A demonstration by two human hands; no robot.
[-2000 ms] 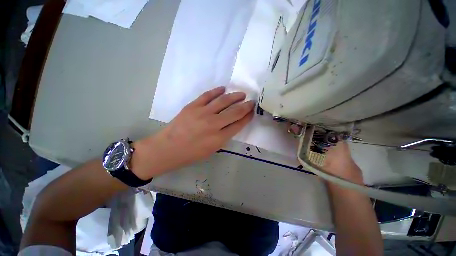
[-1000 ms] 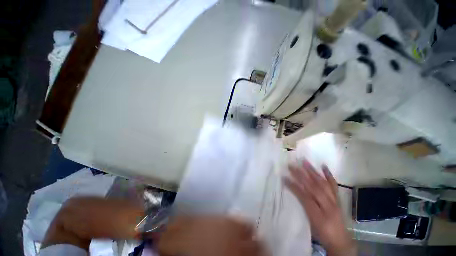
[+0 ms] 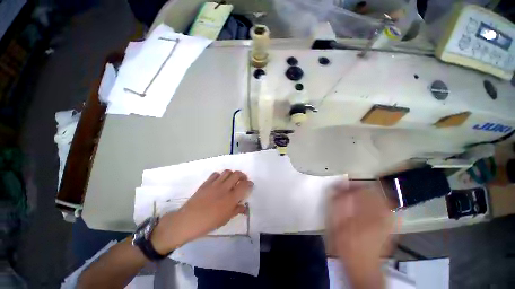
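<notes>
A large white fabric panel [image 3: 282, 197] lies across the front of the machine bed, in front of the needle area. A smaller white piece with a dark line along its edges [image 3: 228, 227] lies on its left part and hangs over the table's front edge. My left hand [image 3: 223, 195], with a watch on the wrist, lies on these pieces with fingers bent; whether it pinches cloth is unclear. My right hand [image 3: 361, 217] is blurred at the panel's right end; its fingers and any grip cannot be made out. The cream sewing machine [image 3: 339, 138] stands behind the cloth.
White sheets with a dark angular line [image 3: 149, 73] lie at the table's back left. A black shiny rectangle [image 3: 420, 187] and a small dark box [image 3: 467, 204] lie at right. A control panel [image 3: 480, 39] is upper right. Loose white pieces [image 3: 426, 272] are below the table edge.
The view has shifted, showing more of the machine's right side. The cloth now lies spread sideways before the machine. My left hand has come up from the lower edge onto it; my right hand is at its right end.
</notes>
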